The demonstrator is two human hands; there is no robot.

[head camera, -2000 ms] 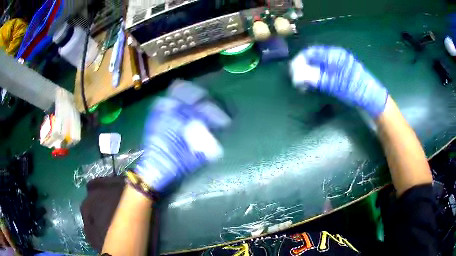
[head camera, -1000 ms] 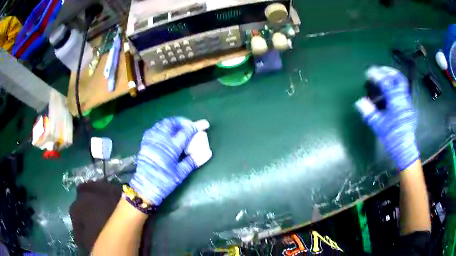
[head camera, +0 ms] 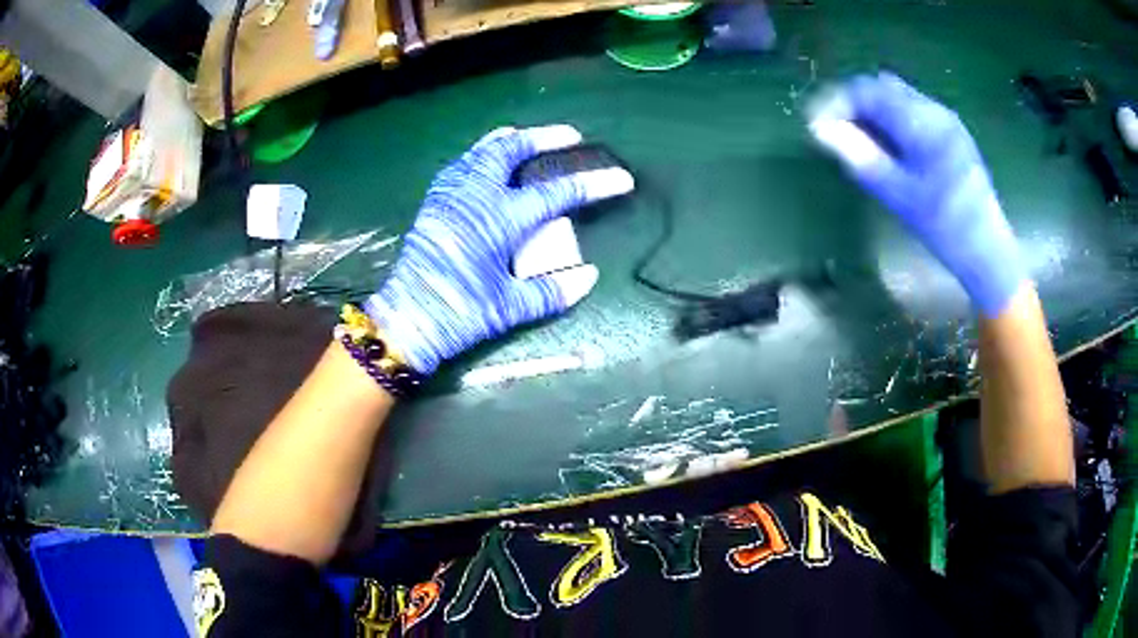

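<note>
My left hand (head camera: 481, 243), in a blue-white knit glove with white fingertips, holds a black power adapter (head camera: 568, 162) between its upper fingers. A white block (head camera: 549, 249) lies under the same hand, between finger and thumb. A thin black cord runs from the adapter to a bundled black part (head camera: 730, 309) on the green bench. My right hand (head camera: 930, 181), gloved and blurred, is over the bench to the right with fingers bent. I cannot tell whether it holds anything.
A white plug (head camera: 276, 211) on a black cord stands left of my left hand. A dark cloth (head camera: 237, 386) lies by my left forearm. A carton with a red cap (head camera: 147, 168) is at the left. A wooden shelf (head camera: 462, 50) crosses the top. Small black parts (head camera: 1061, 97) lie at the far right.
A black adapter is now in my left hand, with its cord on the bench. My right hand has moved left and up. The view has tilted down, and the instrument has left the picture.
</note>
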